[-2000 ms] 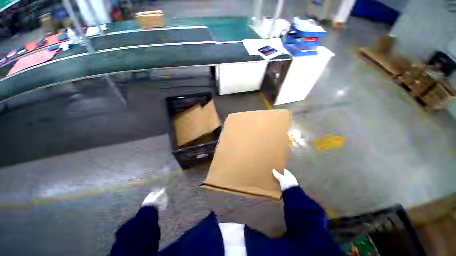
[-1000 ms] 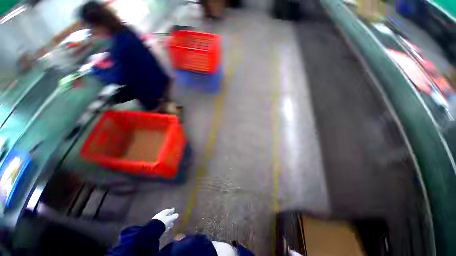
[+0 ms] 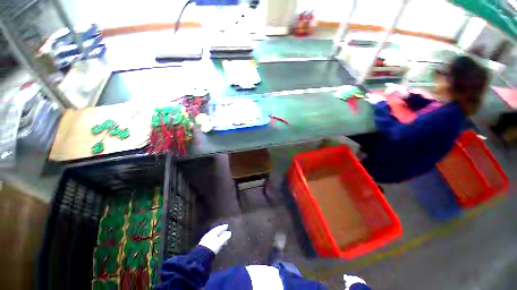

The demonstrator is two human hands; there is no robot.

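Note:
My left hand (image 3: pixel 215 238), white-gloved, is held over the floor just right of the black crate, fingers extended and empty. My right hand (image 3: pixel 354 280), also white-gloved, is small and cut off at the bottom edge; its fingers are unclear. The black crate (image 3: pixel 169 226) holds rows of green circuit boards (image 3: pixel 138 255) with red wires. On the bench, a bunch of green boards with red lead wires (image 3: pixel 170 133) hangs at the front edge. Several green boards (image 3: pixel 115 131) lie on a tan cardboard sheet (image 3: pixel 72 136). A blue tray (image 3: pixel 240 126) holds pale small parts.
A red basket (image 3: pixel 347 253) with cardboard inside stands on the floor at centre right. A stool (image 3: pixel 249 164) is under the bench edge. A person in dark blue (image 3: pixel 416 144) works at right, with another red basket (image 3: pixel 479 170) behind. Red-handled cutters (image 3: pixel 279 119) lie on the bench.
The view has turned from the floor and black crate with cardboard to the bench. The large cardboard sheet that my right hand held earlier is no longer seen in it.

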